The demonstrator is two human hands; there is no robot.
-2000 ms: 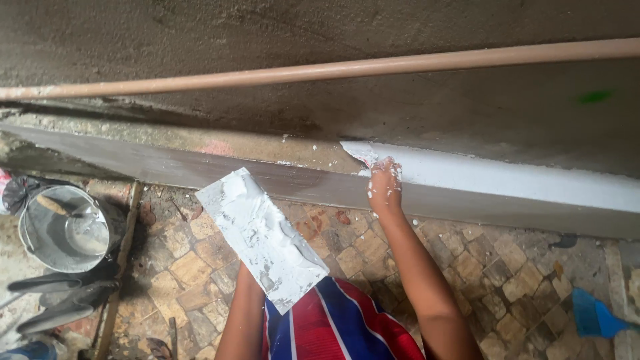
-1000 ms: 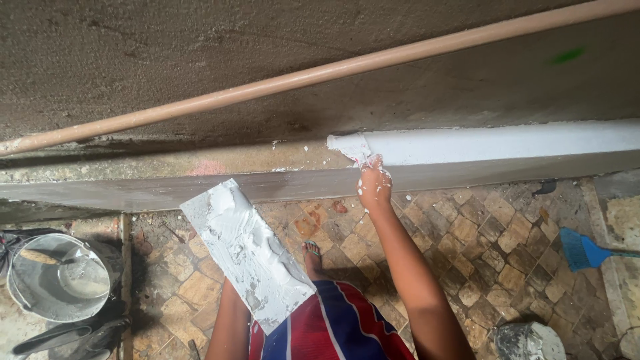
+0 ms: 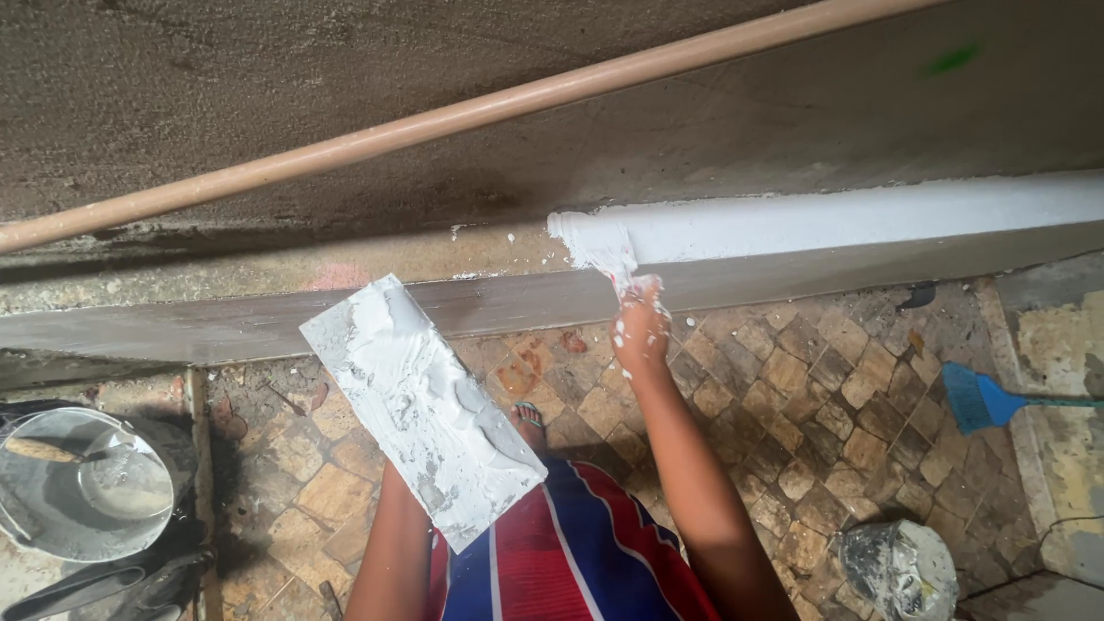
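Observation:
In the head view my right hand, spattered with white paste, grips a putty-covered tool, likely a putty knife, against the ledge's top. White paste coats the ledge from there to the right; to the left the ledge is bare and rough, with a few white specks. A flat rectangular plastering trowel or hawk, loaded with white paste, lies tilted over my lap at the end of my left forearm. My left hand is hidden beneath that plate, so its grip does not show.
A peach-coloured pipe runs along the wall above the ledge. At left stands a bucket with a wooden-handled tool inside, beside black boots. A smaller paste-smeared bucket and a blue broom are on the right of the stone-tiled floor.
My right hand and its tool have shifted along the ledge's edge, and more white paste shows at the coat's left end. The loaded plate stays over my lap. The view has turned somewhat.

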